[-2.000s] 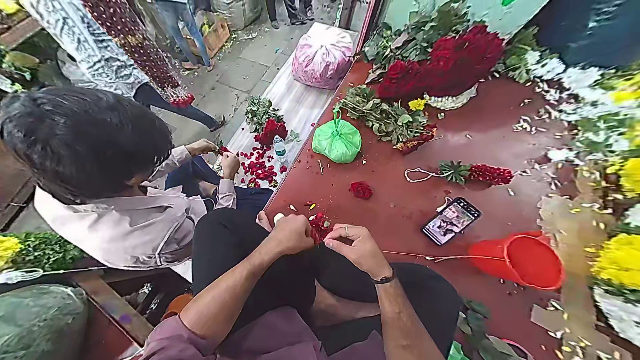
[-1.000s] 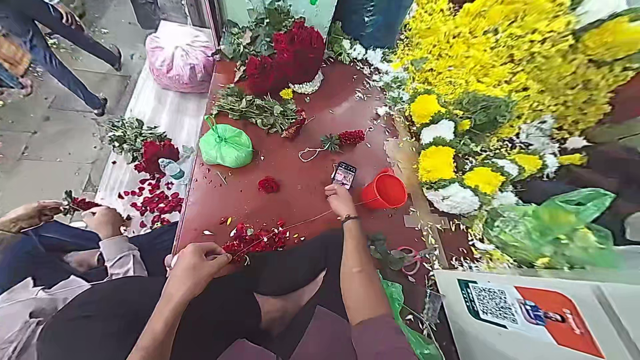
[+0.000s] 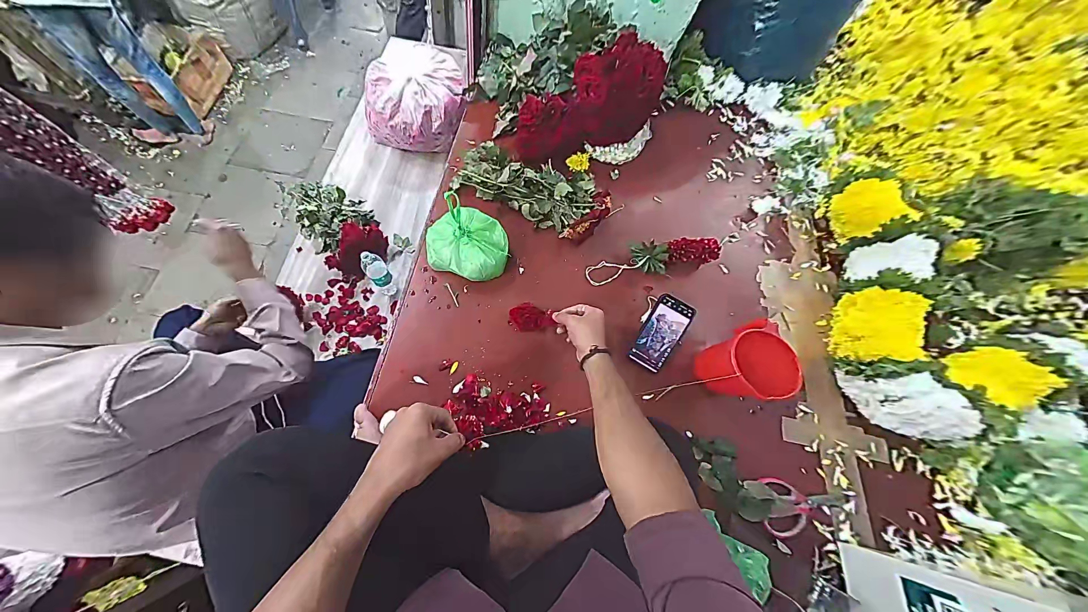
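Observation:
My left hand (image 3: 418,450) is closed on the end of a thin string (image 3: 578,413) beside a heap of red petals (image 3: 497,408) near my knee. From there the string runs to a red plastic cup-like bucket (image 3: 755,364). Farther forward, the fingertips of my right hand (image 3: 581,328) pinch the stem end of a red flower (image 3: 530,317) lying low over the red tabletop. A smartphone (image 3: 661,333) with a lit screen lies right of that hand. A tied garland piece (image 3: 693,251) with a loop of string rests beyond it.
A green plastic bag (image 3: 467,242), leafy stems (image 3: 535,189) and red roses (image 3: 620,89) occupy the far side. Yellow and white chrysanthemums (image 3: 881,325) line the right. Pink-handled scissors (image 3: 786,507) lie near my right forearm. At left sits a person (image 3: 153,425) beside scattered petals and a plastic bottle (image 3: 376,269).
My right hand has moved from beside the phone to the single red flower, which it now grips. My left hand stays by the petal heap. The neighbouring person has raised one hand.

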